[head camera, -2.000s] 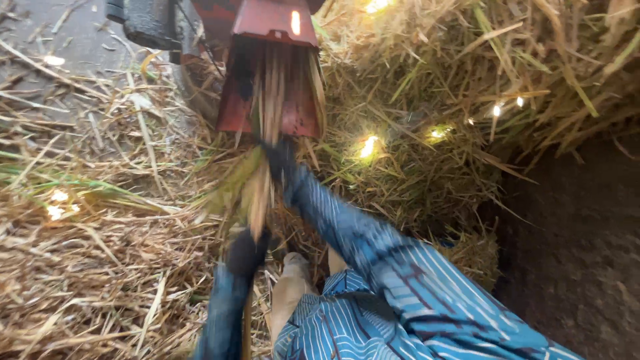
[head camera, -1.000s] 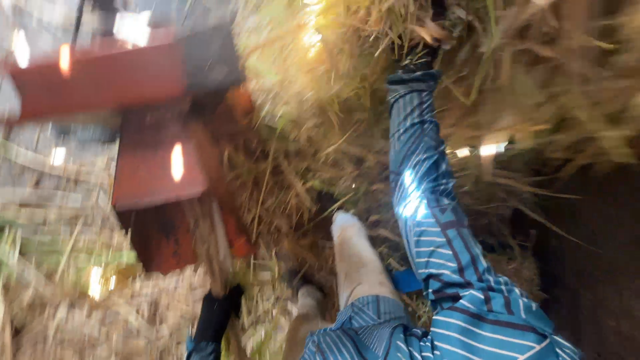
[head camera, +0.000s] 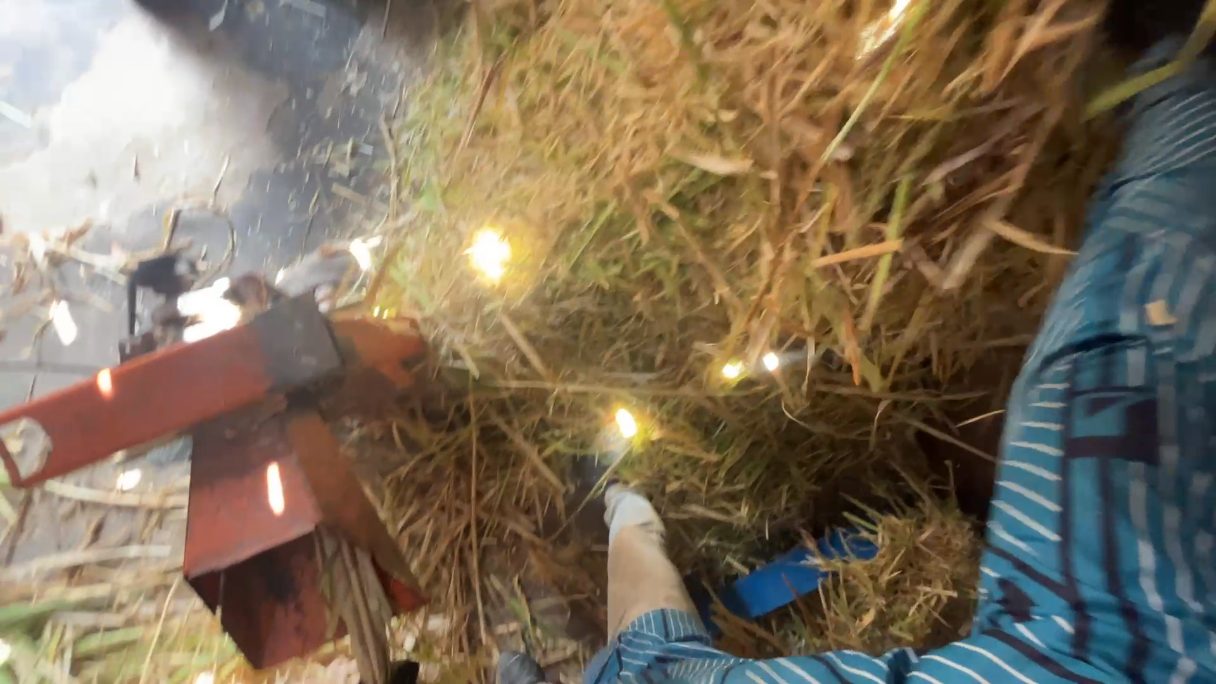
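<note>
Long dry stalks lie in the mouth of a red metal chute, part of a machine, at the lower left. Of my left hand, only a sliver of black glove shows at the bottom edge beside those stalks; its fingers are out of sight. My right arm, in a blue striped sleeve, stretches up the right side. At the top right corner, my right hand is a dark, cut-off shape by the large heap of dry stalks and grass. Its fingers and anything in them are hidden.
A red metal bar juts left from the chute. Loose stalks cover the ground around the machine. My bare lower leg stands near the middle bottom, with a blue sheet-like thing to its right, partly under straw. Bright light spots dot the heap.
Two seconds ago both gloved hands were at the stalks in the chute. My right hand has since moved away to the heap and further right. The view has swung right.
</note>
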